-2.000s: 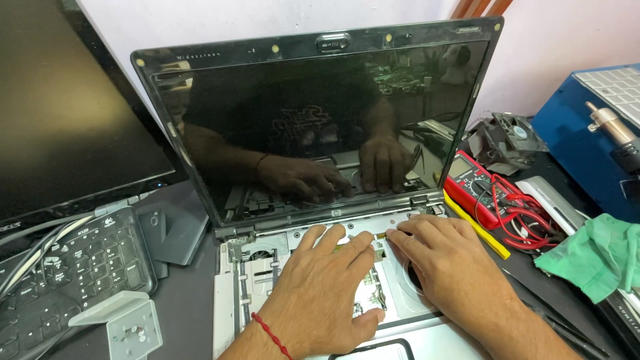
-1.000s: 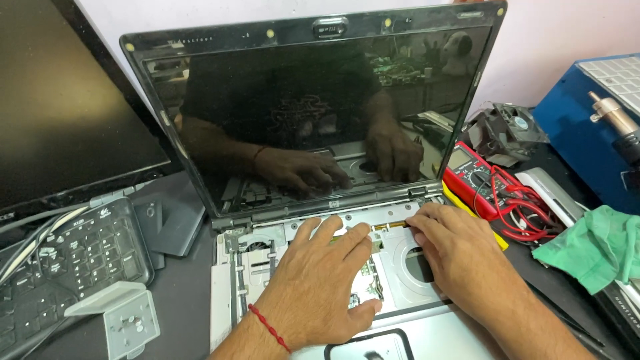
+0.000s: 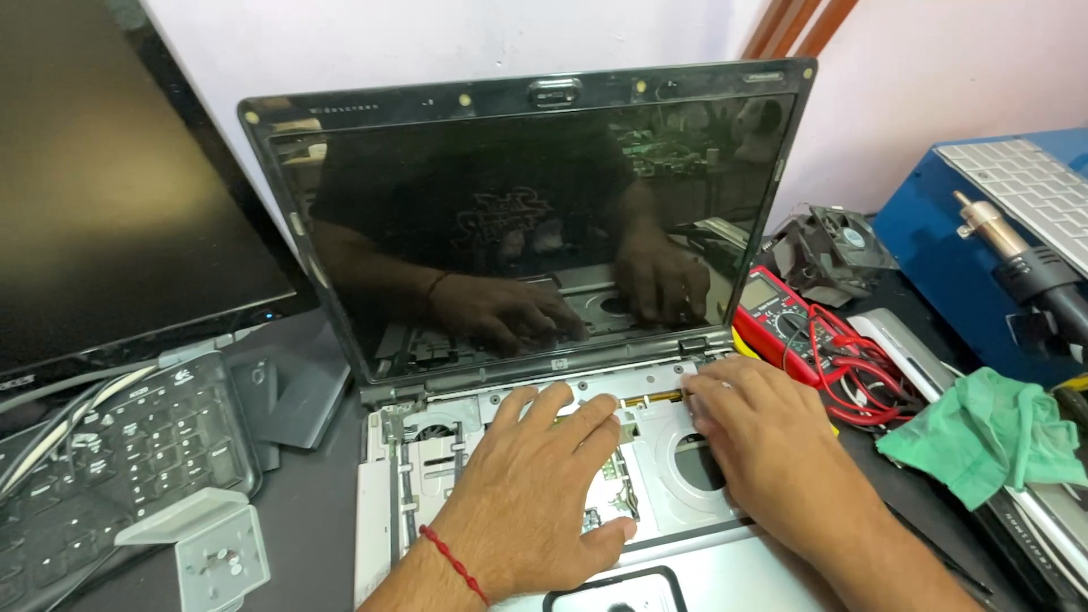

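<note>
An HP laptop stands with its screen (image 3: 527, 229) upright and its keyboard off, so the metal inner frame (image 3: 659, 489) shows. My left hand (image 3: 535, 484), a red cord bracelet at its wrist, lies palm down over the middle of the frame, fingers spread, fingertips near the hinge side. My right hand (image 3: 756, 425) is bent at the frame's upper right, its fingertips at the end of an orange-brown flat cable (image 3: 650, 398). Whether it pinches anything is hidden. A fan (image 3: 435, 432) shows at the frame's upper left. Below lies the silver palm rest (image 3: 739, 569).
At left are a monitor (image 3: 127, 187), a black keyboard (image 3: 170, 442) and an opened clear plastic box (image 3: 223, 557) of small parts. At right are a red multimeter (image 3: 778, 323) with leads, a green cloth (image 3: 986, 438), a loose cooling fan (image 3: 837, 246) and a blue case (image 3: 918, 221).
My right hand has shifted slightly along the frame's upper right edge. My left hand stays spread over the middle of the frame.
</note>
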